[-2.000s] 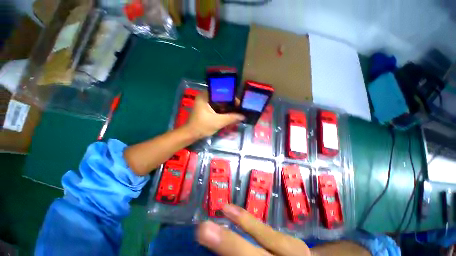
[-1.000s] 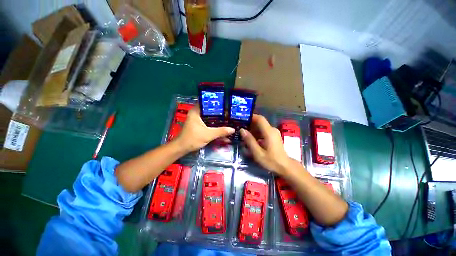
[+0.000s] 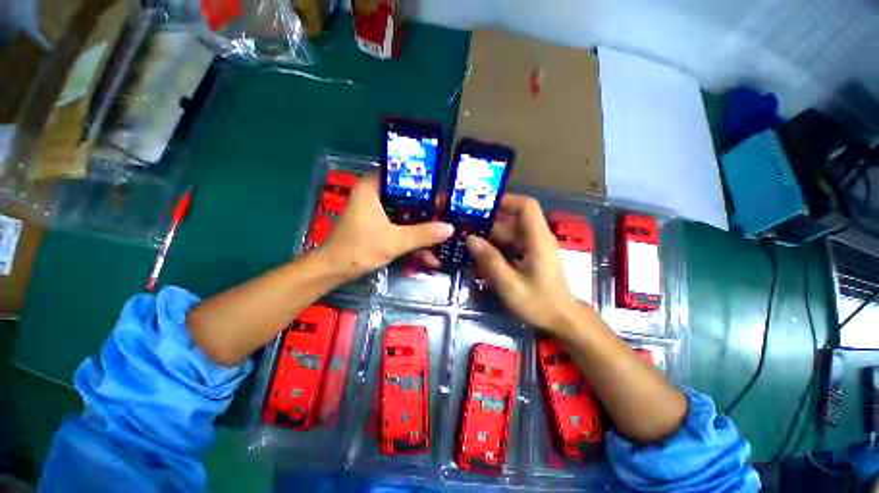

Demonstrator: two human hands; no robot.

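My left hand (image 3: 371, 231) holds a black-fronted keypad phone (image 3: 412, 166) upright, its screen lit with a picture. My right hand (image 3: 528, 265) holds a second keypad phone (image 3: 477, 185) beside it, tilted slightly right, with the same kind of lit screen. Both thumbs lie on the keypad area at the phones' lower ends. The phones are above a clear blister tray (image 3: 448, 308). Red open-backed phones (image 3: 405, 389) lie face down in its pockets. Two at the back right show white batteries (image 3: 643, 267). My right forearm hides part of the tray.
A brown cardboard sheet (image 3: 531, 116) and white paper (image 3: 658, 135) lie behind the tray. A red pen (image 3: 170, 241) and packaging in clear plastic (image 3: 159, 96) are at left. A drink bottle (image 3: 375, 27) stands at the back. A teal instrument (image 3: 763, 183) with cables is at right.
My right hand has come up from the tray's front edge to the right-hand phone. Both screens have changed to a brighter picture. The view has shifted slightly.
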